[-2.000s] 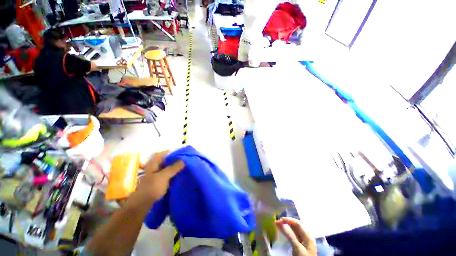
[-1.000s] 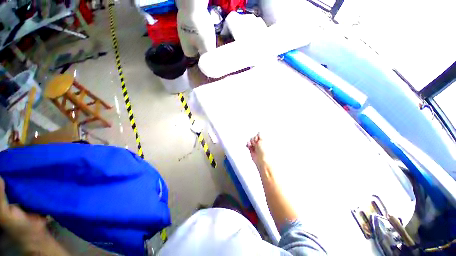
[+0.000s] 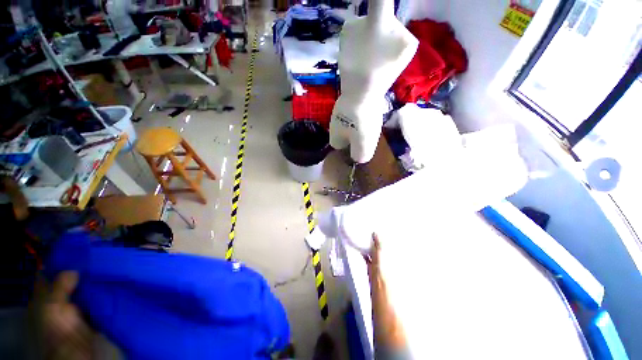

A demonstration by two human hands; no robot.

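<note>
A bright royal blue garment (image 3: 183,299) hangs from my left hand (image 3: 63,316) at the lower left, beside the table and over the floor. My left hand is blurred and grips the garment's left end. My right hand (image 3: 375,253) is at the near-left edge of the white-covered pressing table (image 3: 471,288), by a rounded white padded piece (image 3: 345,225). Its fingers are hard to make out against the bright white cloth, so I cannot tell whether it grips the cloth.
A wooden stool (image 3: 162,142) and a black-lined bin (image 3: 304,143) stand on the floor ahead. A white dress form (image 3: 366,77) stands beyond the table. Blue-sided boards (image 3: 545,253) lie along the table's right side. A sewing table (image 3: 77,169) is at left.
The view has turned left and up. My right hand has come to the table's left edge. The blue garment is still in my left hand. The iron has left the view.
</note>
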